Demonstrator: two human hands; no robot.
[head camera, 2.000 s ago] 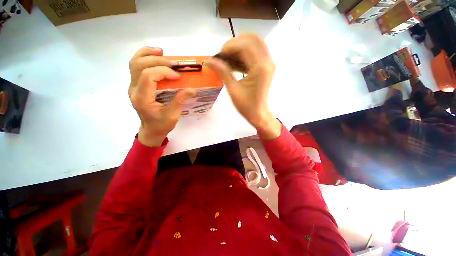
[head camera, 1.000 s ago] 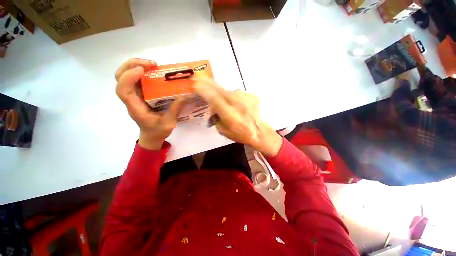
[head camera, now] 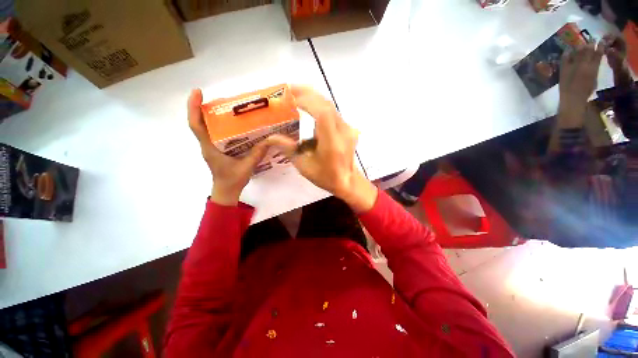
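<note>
A retail box with an orange top, a black-rimmed hanger slot and a white printed side is held upright above the white table. My left hand grips its left side, with the thumb across the white face. My right hand is on its right side, with fingers behind the corner and the thumb on the white face. A small dark thing shows in my right hand; I cannot tell what it is.
A closed brown shipping carton stands at the back left. An open carton with orange boxes is at the back middle. A dark retail box stands at the left. At the right, another person's hands hold a box near a red stool.
My right hand has moved from across the box's front to its right side. The view has shifted, showing more of the left boxes. The other person's hands are now raised on their box.
</note>
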